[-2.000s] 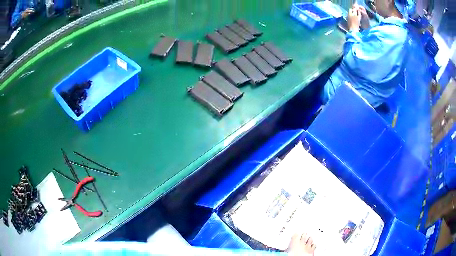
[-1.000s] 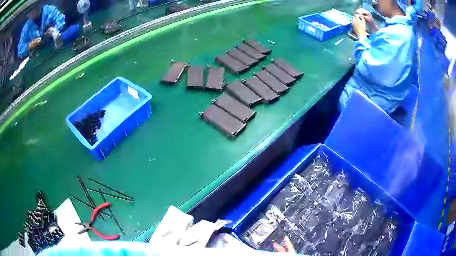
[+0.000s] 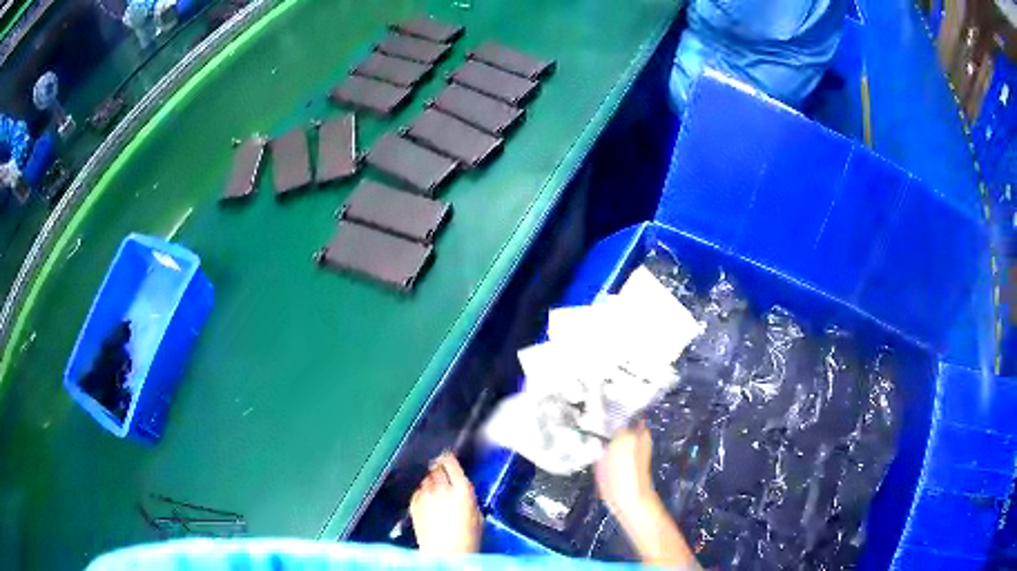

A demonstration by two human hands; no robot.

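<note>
My right hand [image 3: 627, 474] grips the lower end of a bundle of white paper sheets [image 3: 625, 335], over the left part of the large blue corrugated box [image 3: 803, 201]. The paper is partly blurred. Dark parts in shiny clear plastic bags [image 3: 769, 424] fill the box. My left hand [image 3: 446, 507] is between the bench edge and the box, fingers bent. A thin dark streak shows by its fingers, too blurred to tell whether it is held.
Dark flat units [image 3: 379, 254] lie in rows on the green bench [image 3: 268, 368]. A small blue bin [image 3: 184, 323] holds loose black parts. Thin dark rods [image 3: 195, 519] lie at the lower left. A person in blue clothing [image 3: 758, 45] is beyond the box.
The large printed sheet came off the box, uncovering the bagged parts. My right hand now holds white paper over the box, and my left hand has come into view. The view has turned and shifted.
</note>
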